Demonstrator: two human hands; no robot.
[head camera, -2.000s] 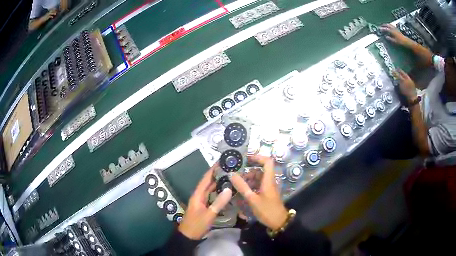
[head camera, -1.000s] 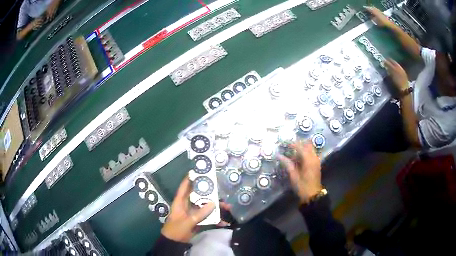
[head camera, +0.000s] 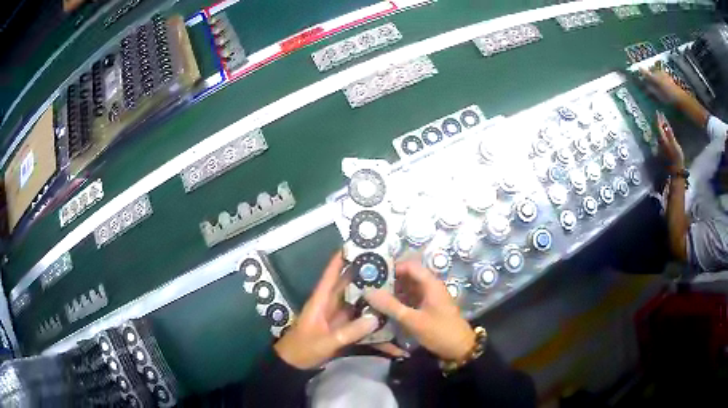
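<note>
A pale four-position housing (head camera: 369, 209) with black rings is held upright in front of me. My left hand (head camera: 323, 319) grips its lower left side. My right hand (head camera: 425, 312) is at its lower right, thumb and fingers on the lower part. The third ring from the top has a blue-white centre; the top two have pale centres. The lowest position is mostly hidden by my fingers. A clear blister tray (head camera: 447, 195) with rows of silvery round inserts (head camera: 485, 276) lies to the right.
One housing (head camera: 262, 293) stands left of my hands, another (head camera: 437, 132) lies behind the tray. Stacked housings (head camera: 128, 362) are lower left. Flat plates (head camera: 223, 159) and a scalloped bracket (head camera: 249, 213) lie on the green belt. A brown tray (head camera: 128, 80) is far left; another person's hands (head camera: 669, 143) are at right.
My right hand has come back from the blister tray to the held housing. The third ring now shows a blue-white centre. Plates on the belt have shifted in view.
</note>
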